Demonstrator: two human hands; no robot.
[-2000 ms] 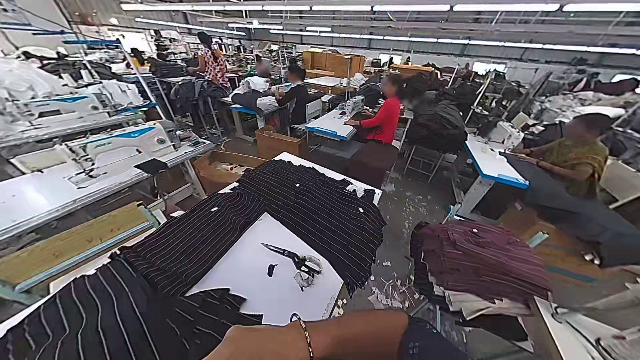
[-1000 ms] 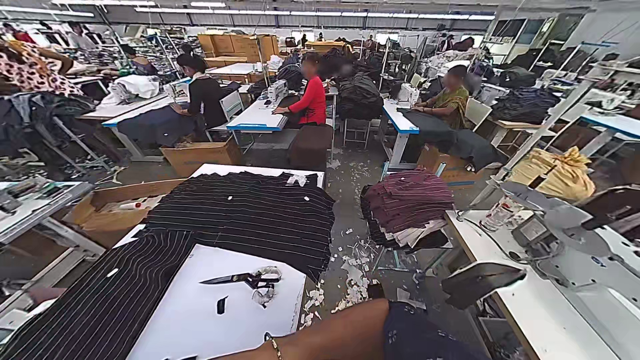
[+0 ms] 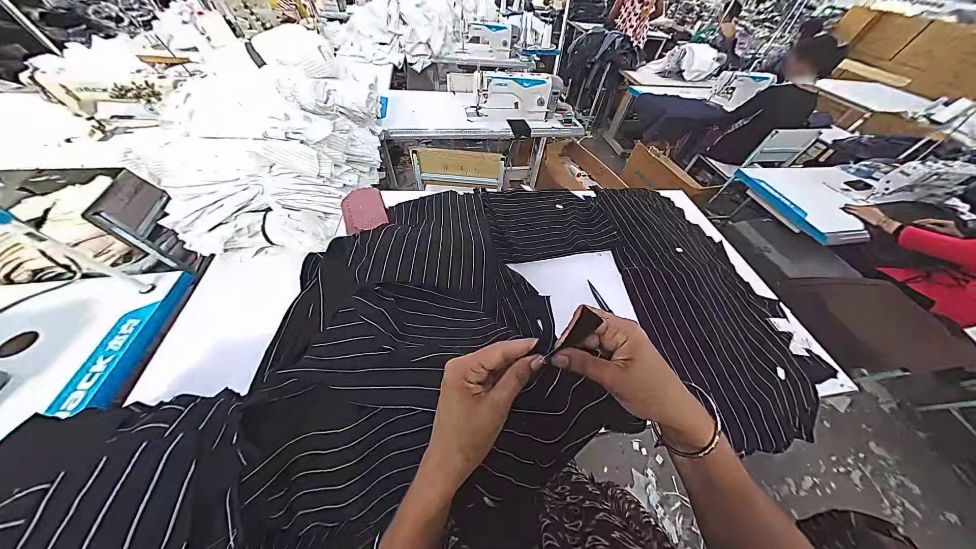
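Both hands meet above a black fabric with white stripes (image 3: 366,374) that is spread in folds over a white table (image 3: 221,328). My left hand (image 3: 484,389) pinches the edge of a small dark fabric piece between thumb and fingers. My right hand (image 3: 621,358), with bangles at the wrist, grips the same small dark piece (image 3: 579,326), its folded end standing up. Just behind the right hand, a dark scissor blade (image 3: 598,296) shows on a white surface; its handles are hidden. More striped panels (image 3: 686,305) lie at the right.
White garments (image 3: 252,152) are heaped at the back left. A pink piece (image 3: 364,211) lies at the table's far edge. Beyond stands a sewing machine (image 3: 518,95). At the right, a person's hand (image 3: 873,219) rests by another table. Scraps litter the floor (image 3: 862,457) at lower right.
The view has turned far to the left. Both hands are now together on a small dark piece; earlier only one forearm and part of a hand showed. The scissors are now mostly hidden.
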